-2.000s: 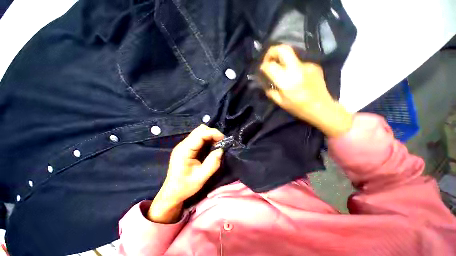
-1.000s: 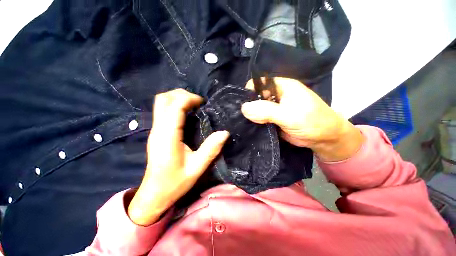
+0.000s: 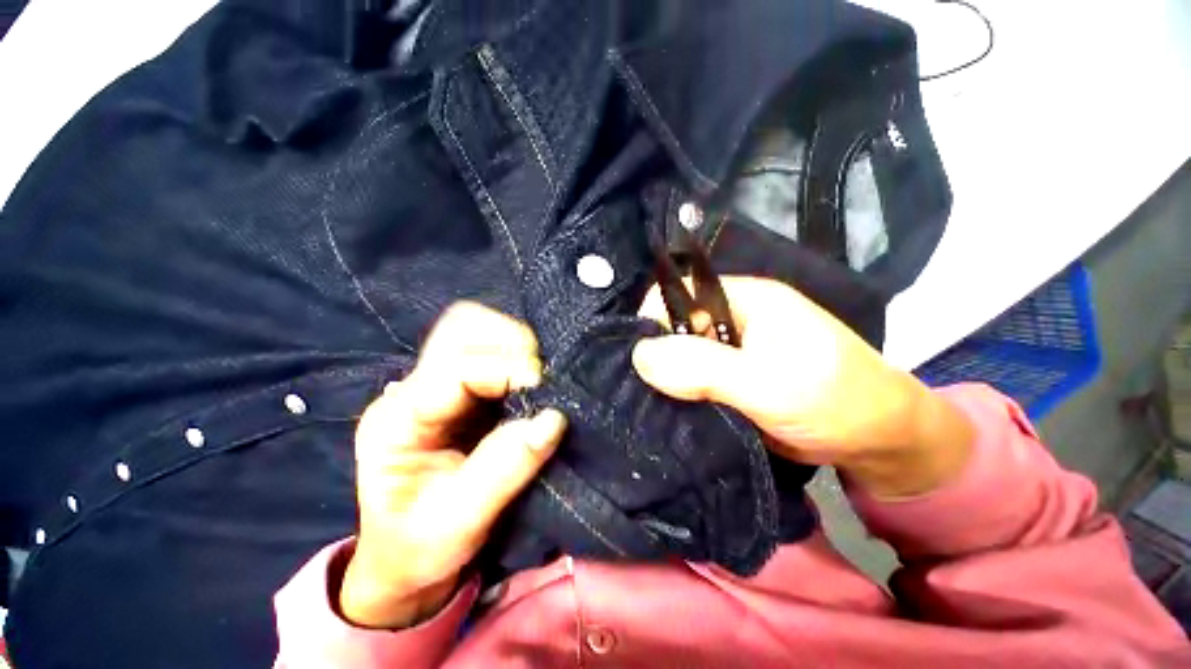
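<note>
A dark navy denim garment covers most of the view, with pale topstitching and a row of round silver-white buttons along its placket. My left hand pinches a seam of the garment between thumb and fingers near the centre. My right hand holds black thread snips, with the blades pointing up and away and apart from each other. My right thumb rests on a gathered, stitched part of the garment between my hands. The fingers under the cloth are hidden.
The white table shows beyond the garment, with its curved edge at the right. A thin dark cord lies on it at the top. A blue plastic basket is below at right. The pink shirt touches the garment's near edge.
The garment has shifted, and the stitched part has turned and folded between my hands. My left fingers have closed on a seam. The snips now show clearly, and the cord has come into view.
</note>
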